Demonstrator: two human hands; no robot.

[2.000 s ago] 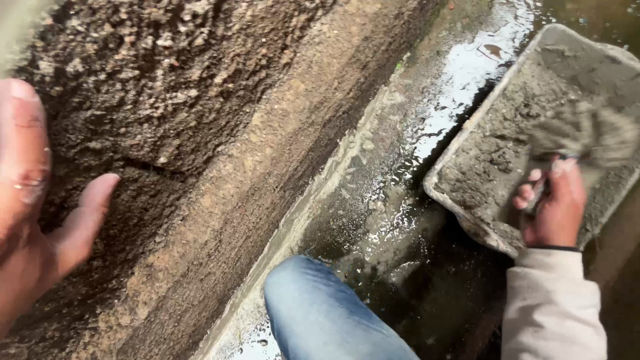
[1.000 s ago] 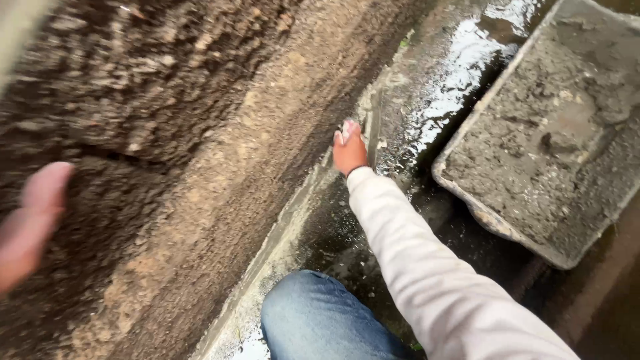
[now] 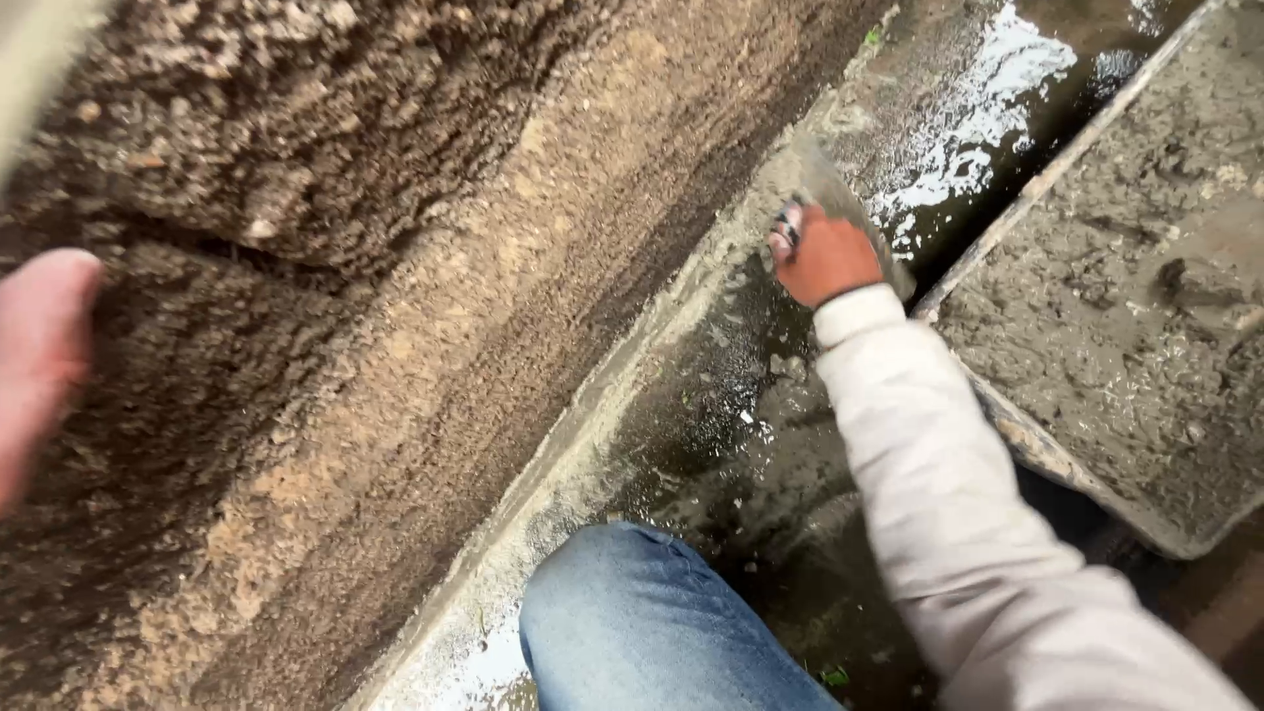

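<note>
My right hand [image 3: 828, 255], in a pale sleeve, grips a trowel by its handle. The trowel's blurred metal blade [image 3: 839, 188] lies beyond the fingers, over a strip of wet grey mortar [image 3: 647, 341] along the foot of a rough earthen wall [image 3: 395, 326]. At the left edge, my left hand [image 3: 44, 365] is partly in view in front of the wall, blurred; a thumb shows and no held object is seen. To the right of my right hand sits a tub [image 3: 1052, 178] of wet mortar [image 3: 1116, 296].
My knee in blue jeans [image 3: 652, 622] is at the bottom centre. Wet, muddy ground with shallow water [image 3: 987, 118] lies between the wall and the tub. A pale blurred object [image 3: 44, 59] crosses the top left corner.
My right hand was over the tub two seconds ago with the mortar-laden trowel, then moved left to the strip at the wall's foot. It is now farther right along that strip than one second ago.
</note>
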